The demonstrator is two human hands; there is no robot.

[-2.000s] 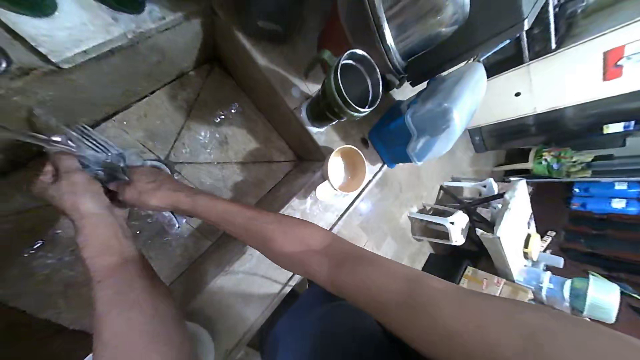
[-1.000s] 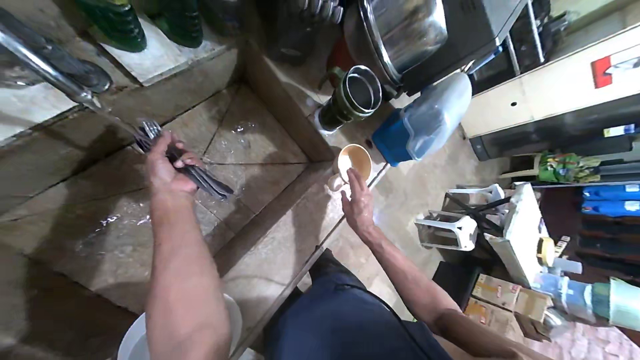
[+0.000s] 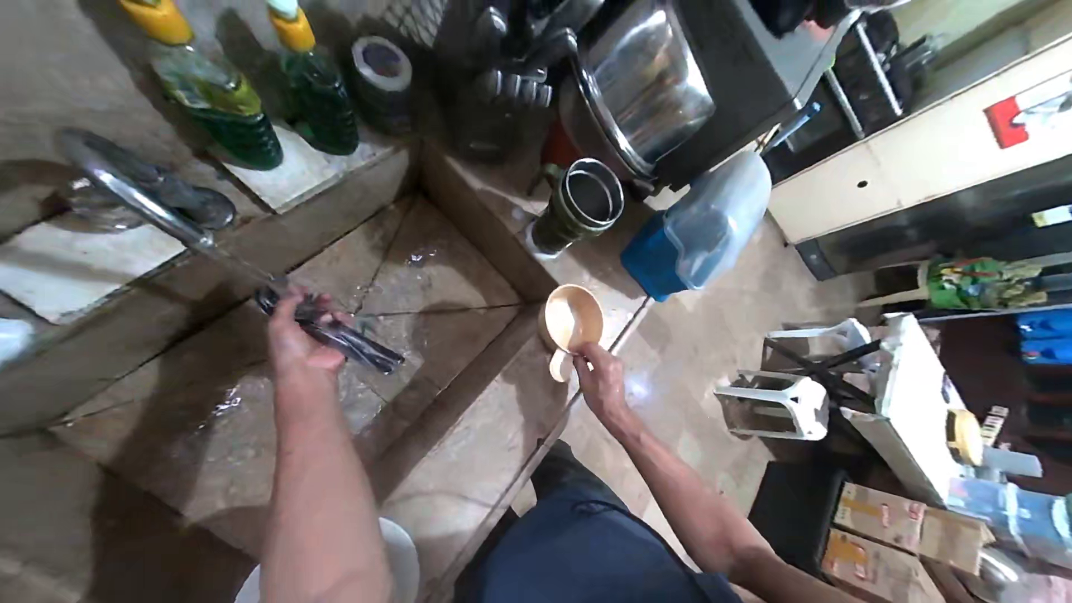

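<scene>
My left hand [image 3: 306, 335] is closed around a bundle of metal cutlery [image 3: 356, 342] over the tiled sink basin [image 3: 444, 276]. A thin stream of water from the chrome faucet [image 3: 151, 205] falls onto the bundle. My right hand [image 3: 599, 373] has its fingertips at the rim and handle of a cream-coloured mug [image 3: 589, 314] on the sink's ledge; whether they grip it cannot be told. The inside of the mug looks tan.
Bottles of green liquid [image 3: 239, 126] stand behind the basin. Beyond the mug are a dark green steel tumbler [image 3: 578, 205], a blue container with a clear lid [image 3: 662, 255] and a steel pot [image 3: 649, 84]. A white bucket [image 3: 400, 557] is below.
My right hand has left the cutlery and moved over to the mug, its fingers now lower, beside the handle. My left hand has kept the cutlery. The view has shifted.
</scene>
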